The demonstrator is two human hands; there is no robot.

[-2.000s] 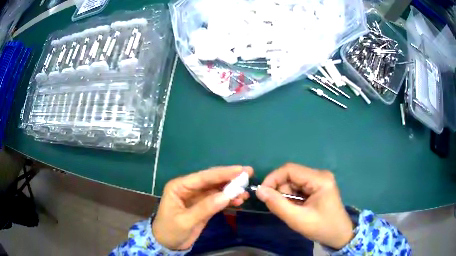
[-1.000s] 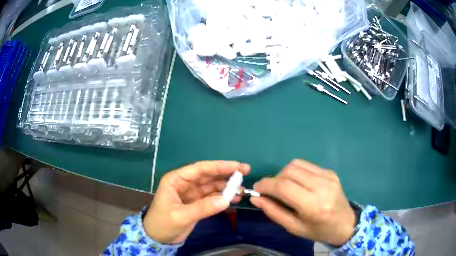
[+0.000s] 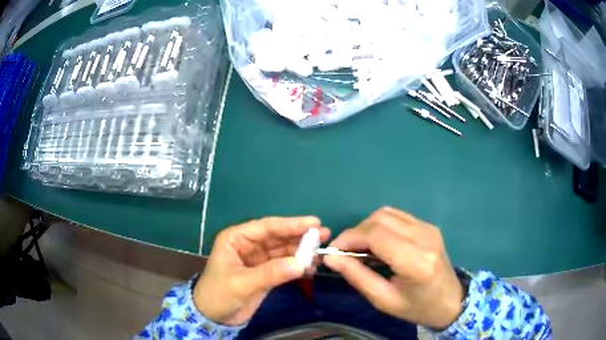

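My left hand (image 3: 256, 269) is bare and holds a white plastic head (image 3: 307, 248) edge-on between thumb and fingers, near the bench's front edge. My right hand (image 3: 399, 269) is bare and pinches a slender metal shaft (image 3: 349, 253) between thumb and index finger. The shaft lies roughly level, and its left end meets the right face of the white head. The fingers hide part of the shaft. I cannot tell how far its end sits in the head.
A clear blister tray (image 3: 113, 143) with assemblies is at left, beside blue trays (image 3: 14, 99). An open bag of white heads (image 3: 292, 99) is at top centre. Loose shafts (image 3: 435, 121) and sleeves (image 3: 473, 109) lie near the parts box (image 3: 502, 76). A lidded clear box (image 3: 565, 116) is far right.
The white head has turned more upright than two seconds ago. The shaft now shows as a longer line from the head past my right fingertips, and my right fingers have shifted slightly left.
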